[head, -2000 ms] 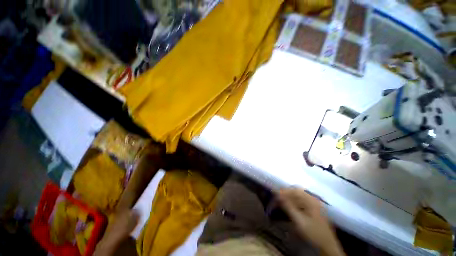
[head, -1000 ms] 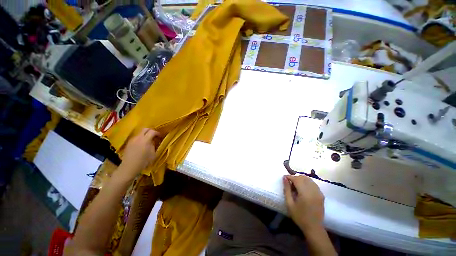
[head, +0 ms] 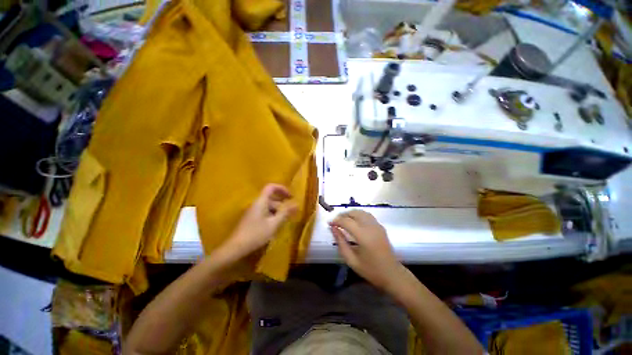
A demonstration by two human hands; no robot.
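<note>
A mustard-yellow garment panel (head: 242, 132) lies spread on the machine table, its front end near the table's edge. My left hand (head: 267, 216) is over this panel, fingers curled; whether it grips the cloth is unclear. My right hand (head: 360, 243) is at the table's front edge, just right of the panel, thumb and fingertips close together; I cannot tell whether anything is between them. More yellow garment parts (head: 125, 139) hang in a layered pile at the left. The white lockstitch sewing machine (head: 457, 118) stands to the right, with nothing yellow under its needle area.
Small yellow pieces (head: 520, 213) are stacked on the machine bed at right. A blue plastic crate (head: 578, 326) is at lower right. Red-handled scissors (head: 41, 216) lie at the far left. A taped board (head: 322, 48) is behind the table. Yellow cloth hangs below the table.
The view has swung right. One panel now lies apart from the pile, closer to the machine. My left hand has moved from the pile's end onto this panel. My right hand stays near the table's front edge.
</note>
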